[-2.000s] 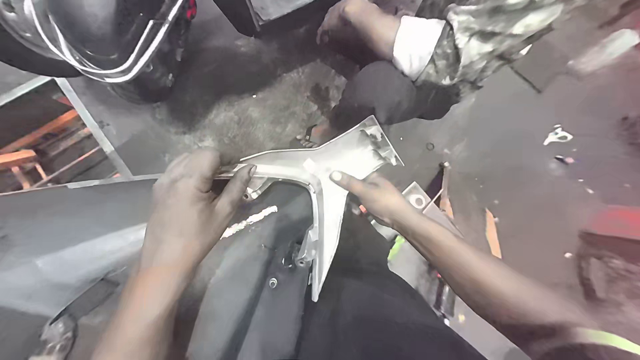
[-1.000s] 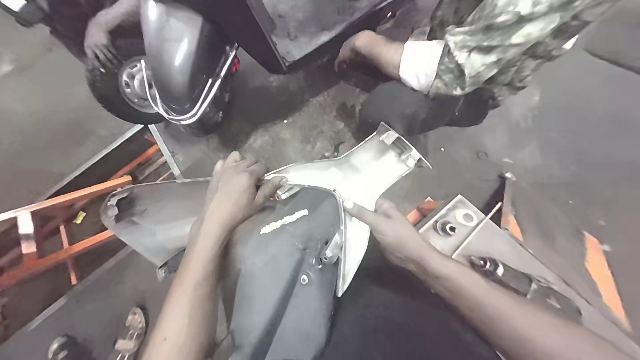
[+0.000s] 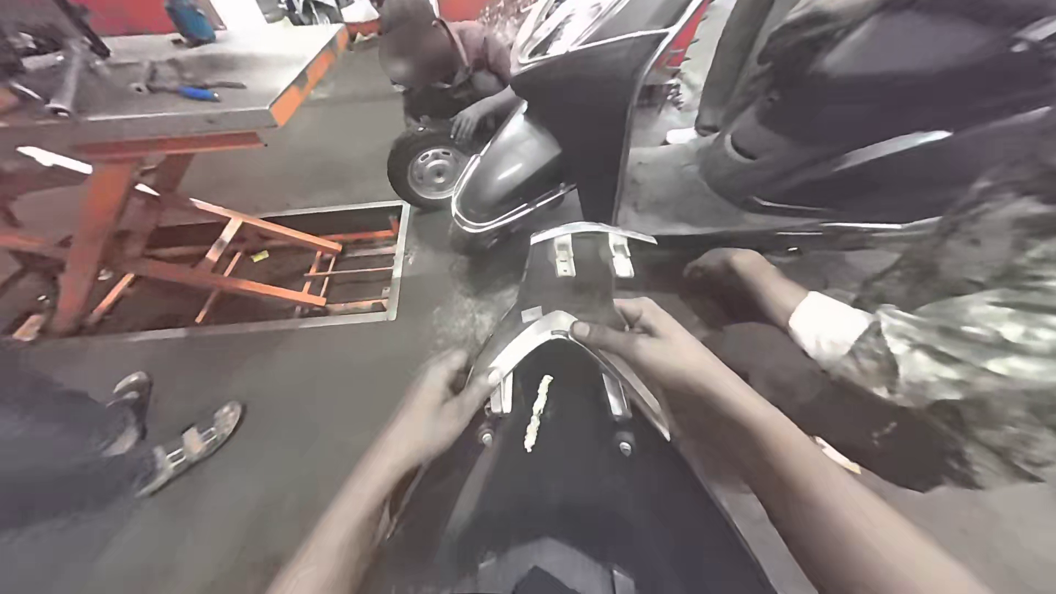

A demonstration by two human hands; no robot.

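Note:
A forked plastic trim panel (image 3: 569, 293) with pale clips on its upper end lies against the dark body panel (image 3: 569, 495) of what looks like a two-wheeler. The fingers of my left hand (image 3: 450, 396) hold the panel's left arm, thumb on its edge. My right hand (image 3: 652, 338) grips it at the right, thumb on the inner curve; its other fingers are partly hidden behind. A short pale strip (image 3: 538, 412) sits on the body panel between the two arms of the trim, with a small fastener on either side.
A scooter (image 3: 594, 115) stands ahead, its front wheel (image 3: 433, 167) beside a crouching person. At the left are a metal-topped workbench (image 3: 305, 70) with tools and a floor recess with an orange frame (image 3: 272, 285). Another person's arm (image 3: 767, 289) is close at right; a sandaled foot (image 3: 198, 441) is at lower left.
The trim panel has turned so its wide end points away from me, and both hands have moved with it, still holding it. The view has swung widely.

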